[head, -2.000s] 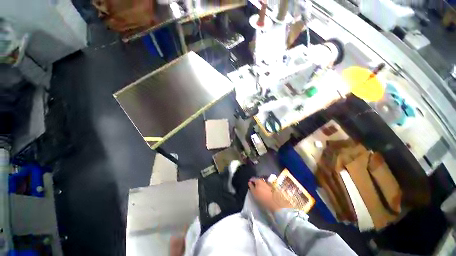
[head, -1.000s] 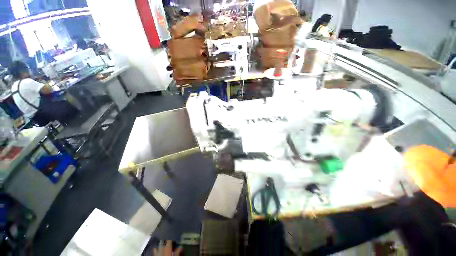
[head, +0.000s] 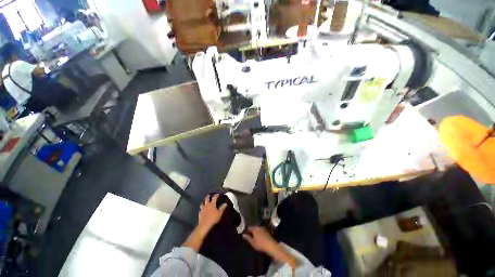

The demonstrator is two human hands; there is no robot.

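My left hand [head: 210,212] lies on my dark-clothed left knee with its fingers spread and holds nothing. My right hand [head: 259,239] is low between my legs, its fingertips partly hidden against the dark cloth; whether it holds anything cannot be told. The white sewing machine [head: 304,81] marked TYPICAL stands in front of me, with no work seen under its needle area [head: 239,103]. Scissors with dark green-blue loops [head: 287,172] lie on the machine table [head: 347,176]. A green bobbin or spool [head: 362,133] lies under the machine head.
A grey side table [head: 171,138] with yellow-taped edges stands left of the machine. A long pale board [head: 116,238] is at lower left. Brown bag pieces [head: 415,262] lie at lower right, others [head: 192,24] are stacked behind. An orange-yellow disc [head: 468,146] is at right. A person [head: 21,81] sits far left.
The view has risen from my lap to the machine, then tilted down slightly. Both hands now show over my legs; one second ago only a few fingers showed at the bottom edge.
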